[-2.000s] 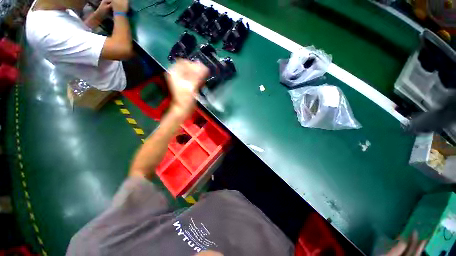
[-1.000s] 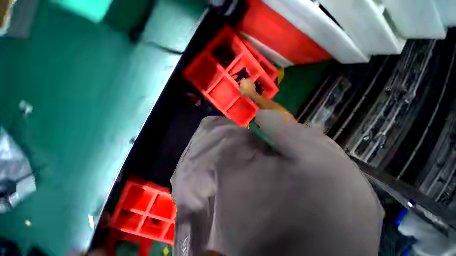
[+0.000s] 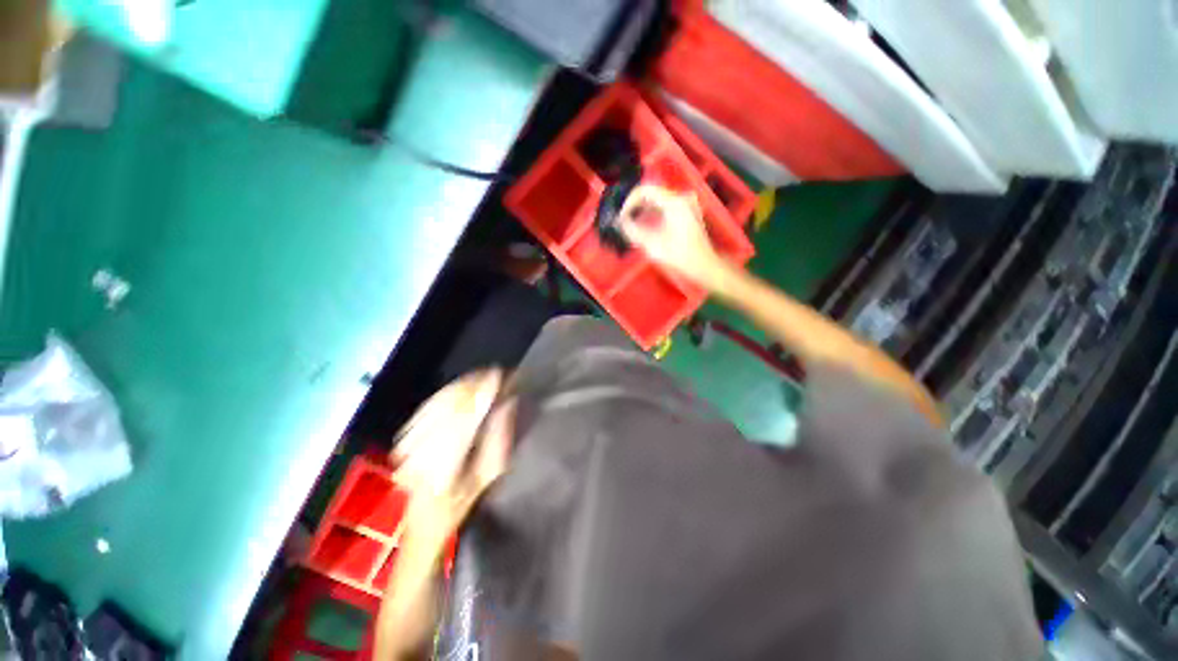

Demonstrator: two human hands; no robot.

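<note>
My right hand (image 3: pixel 665 226) is over the red divided parts bin (image 3: pixel 642 305) at the upper middle. Its fingers are closed on a curved black part (image 3: pixel 612 214), which shows at the fingertips above the compartments. My left hand (image 3: pixel 455 433) is blurred, in front of my body and partly over the other red divided bin (image 3: pixel 346 554) at the lower left. Whether the left hand holds anything cannot be told.
The green bench (image 3: pixel 233 304) runs along the left, with a clear plastic bag (image 3: pixel 58 433) and black housings (image 3: pixel 45 620). A teal box (image 3: pixel 239 45) stands at the top left. White slabs (image 3: pixel 827 84) stand at the upper right, beside racks of dark parts (image 3: pixel 1033 349).
The view has swung from the bench to the right-side bin. My right hand has lifted slightly with a black part at its fingers. My left hand has come into view near the lower bin.
</note>
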